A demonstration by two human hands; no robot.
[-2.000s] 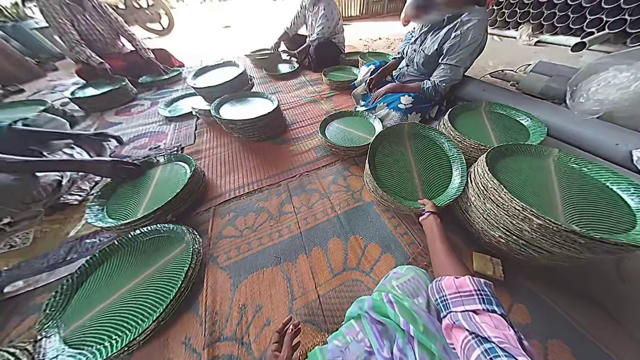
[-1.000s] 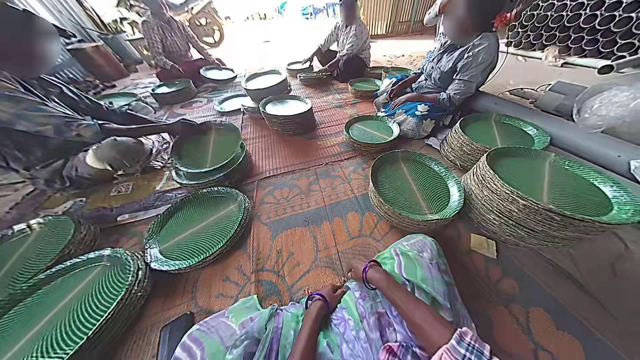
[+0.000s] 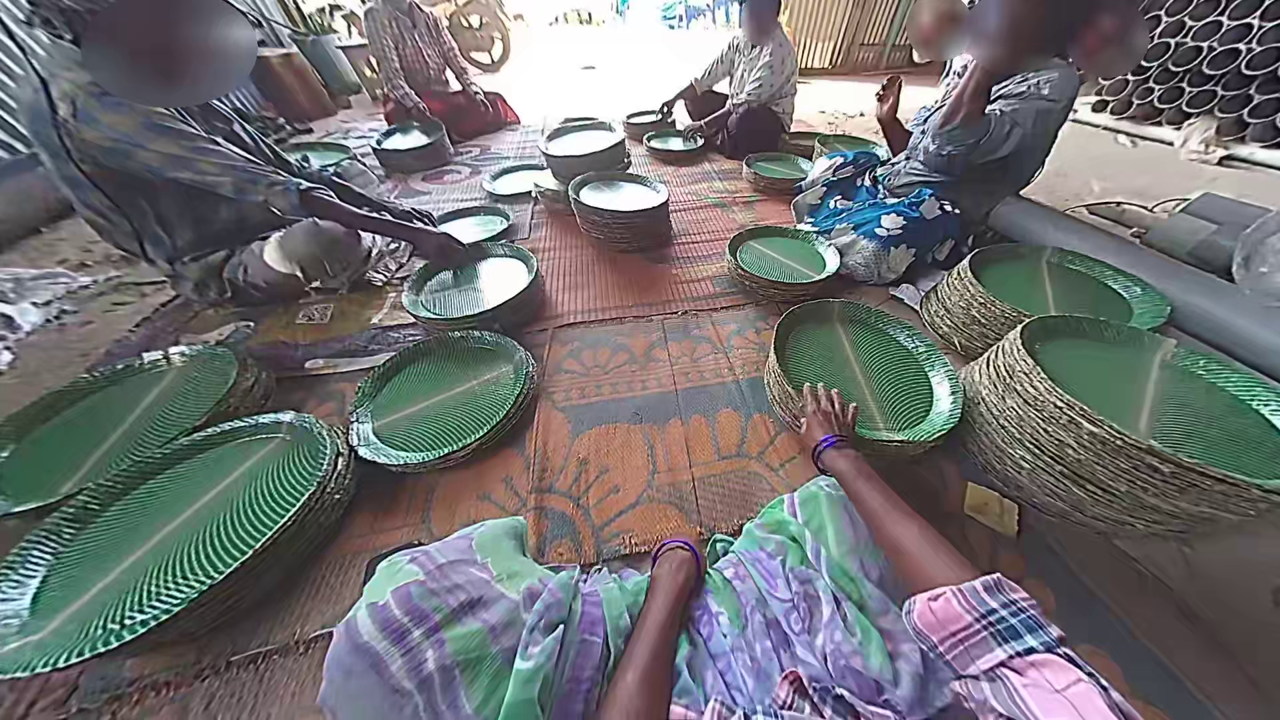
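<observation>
My right hand [image 3: 828, 412] lies with fingers spread on the near left rim of a stack of green leaf-patterned plates [image 3: 868, 370]. My left hand is mostly hidden by the skirt cloth; only the forearm and a purple bangle at the wrist show at my lap. To the right stands a taller stack of green plates [image 3: 1130, 400], with another stack [image 3: 1045, 290] behind it. Left of the mat's middle sits a low stack of green plates [image 3: 443, 398], beside larger stacks [image 3: 165, 530] at the far left.
A patterned woven mat [image 3: 620, 430] spreads before me. Co-workers sit at the left, the back and the right, with more plate stacks [image 3: 620, 210] among them. A small yellowish block [image 3: 991, 508] lies near the tall stack. Grey pipes [image 3: 1130, 270] run along the right.
My right hand has moved from my lap to the plate stack at the right. The right-hand co-worker's hand is now raised. The left co-worker's arm reaches over a plate stack.
</observation>
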